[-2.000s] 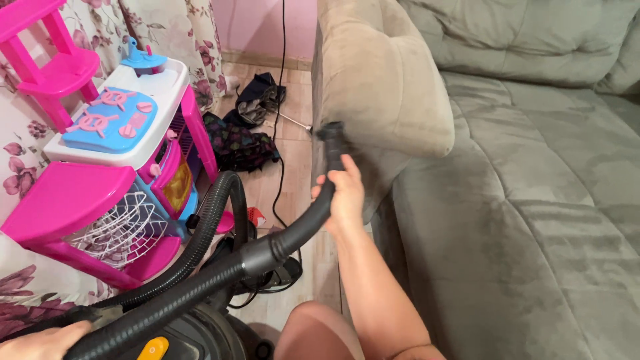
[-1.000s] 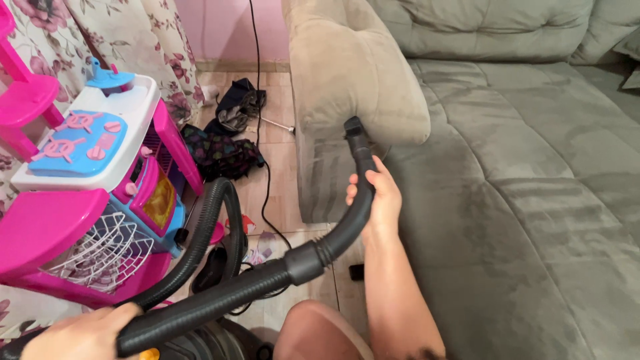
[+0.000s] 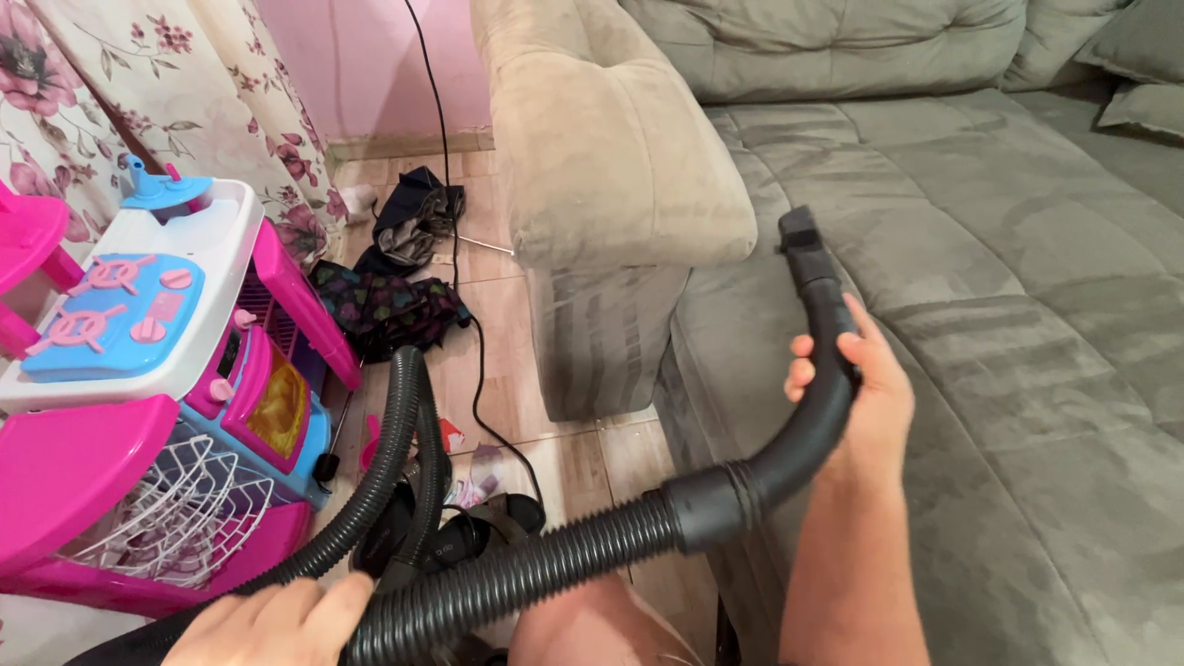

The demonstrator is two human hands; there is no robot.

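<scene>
My right hand is closed around the curved black plastic handle tube of a vacuum cleaner hose. A small black nozzle caps the tube's upper end, over the grey sofa seat and just right of the padded armrest. From the tube's lower end the ribbed black hose runs down left to my left hand, which grips it at the bottom edge. Another loop of hose rises behind that hand. Whether the nozzle touches the seat, I cannot tell.
A pink, white and blue toy kitchen stands at left before a floral curtain. Dark cloth and a folded umbrella-like fabric lie on the tiled floor. A black cable crosses it, and black sandals lie by the hose.
My right hand has moved the nozzle from the armrest's side, across its front, to over the seat at its right. Both hands still hold the vacuum hose assembly.
</scene>
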